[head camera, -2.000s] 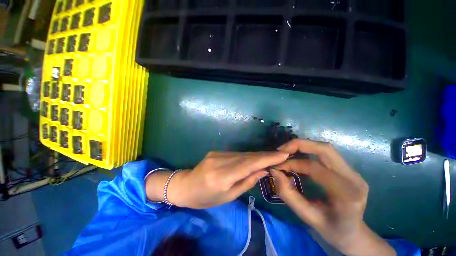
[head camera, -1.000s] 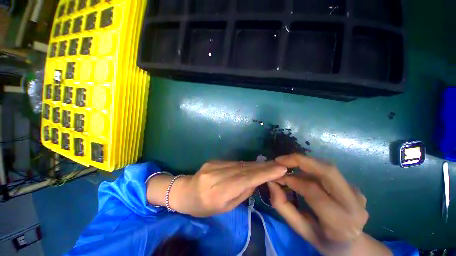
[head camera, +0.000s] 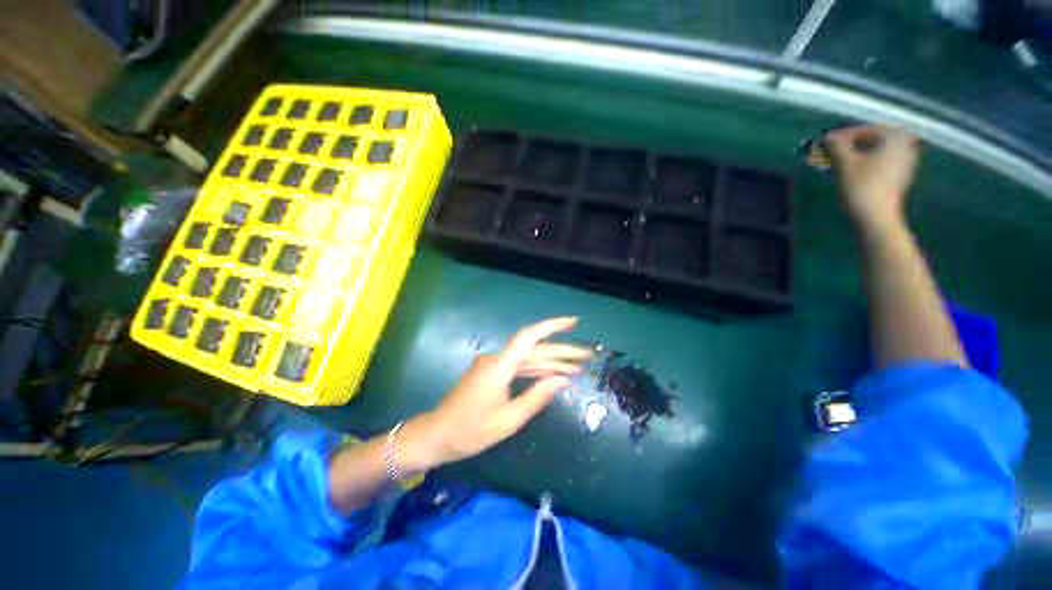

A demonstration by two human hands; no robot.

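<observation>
My left hand (head camera: pixel 502 398) is over the bench just left of the black pieces (head camera: pixel 635 392), fingers spread, with nothing visible in it. A white scrap (head camera: pixel 594 415) lies beside the black pieces. My right hand (head camera: pixel 871 167) is stretched out to the far right near the metal rail. Its fingertips are closed on a small dark item with a yellowish part, apparently the watch housing (head camera: pixel 820 151); it is small and partly hidden. A separate housing (head camera: pixel 834 410) lies at the right, beside my right sleeve.
A stack of yellow component trays (head camera: pixel 392 277) stands at the left, with dark modules in many pockets. A black foam tray (head camera: pixel 629 231) with two rows of pockets lies beyond my left hand. A blue bin (head camera: pixel 975 338) is partly behind my right arm. The metal rail (head camera: pixel 646 72) crosses the far edge.
My hands have parted. My right hand has moved far forward and right; my left has opened beside the black pieces. The housing is gone from in front of me. The view has shifted and shows the rail.
</observation>
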